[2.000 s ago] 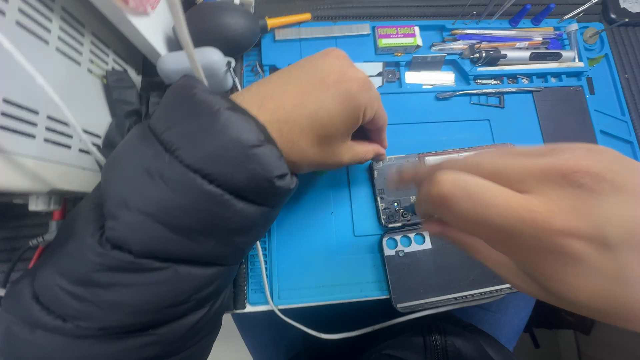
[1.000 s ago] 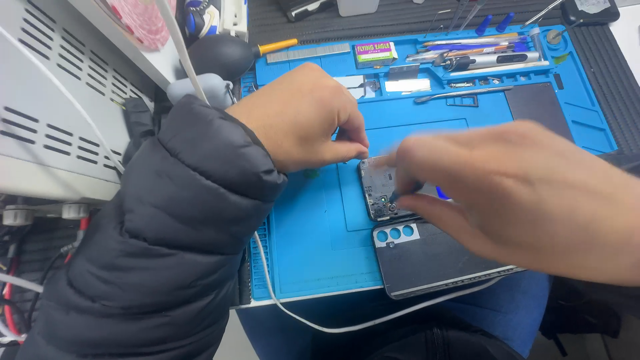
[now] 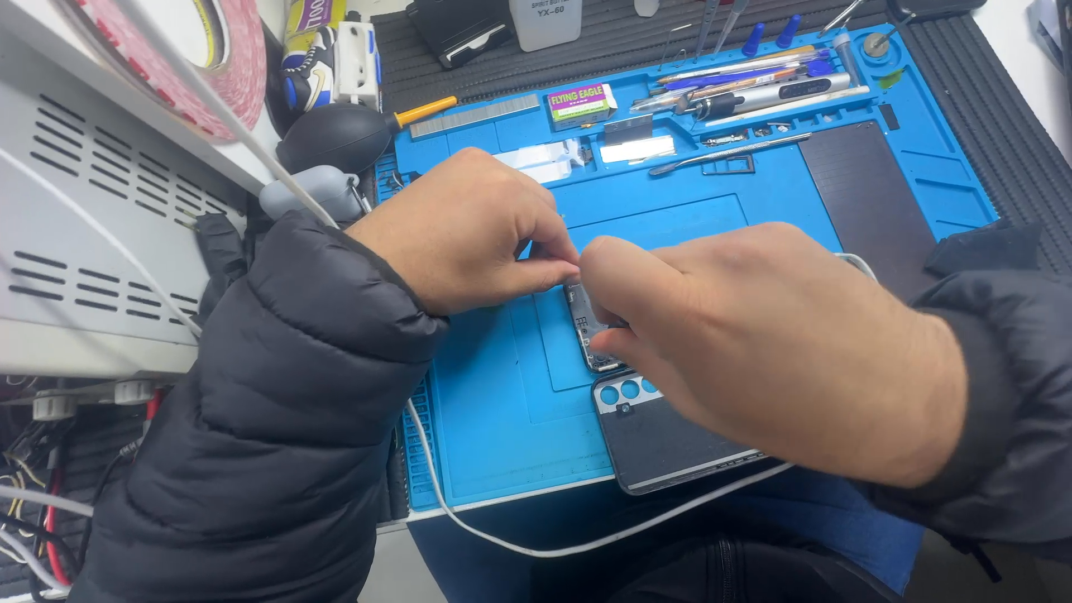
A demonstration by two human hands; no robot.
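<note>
An opened smartphone [image 3: 586, 335], its inner parts exposed, lies on the blue silicone repair mat [image 3: 502, 419], mostly hidden under my right hand [image 3: 754, 335]. Thumb and forefinger of my left hand [image 3: 494, 234] are pinched together at the phone's upper left corner; whether something thin is between them cannot be told. The fingers of my right hand are curled over the phone, with a small dark bit showing by the thumb, too hidden to name. Just below the phone lies its dark back cover [image 3: 670, 444] with round camera openings, partly under my right hand.
A metal spudger [image 3: 729, 153], a small Flying Eagle box [image 3: 581, 105] and pens and tweezers [image 3: 745, 79] sit along the mat's back. At left are a black air blower [image 3: 335, 138], a grey case [image 3: 310, 193] and a vented white machine [image 3: 100, 201]. A white cable [image 3: 536, 551] loops along the front edge.
My right hand has shifted left over the phone, covering more of it and coming close to my left hand. My left hand stays at the phone's upper left corner.
</note>
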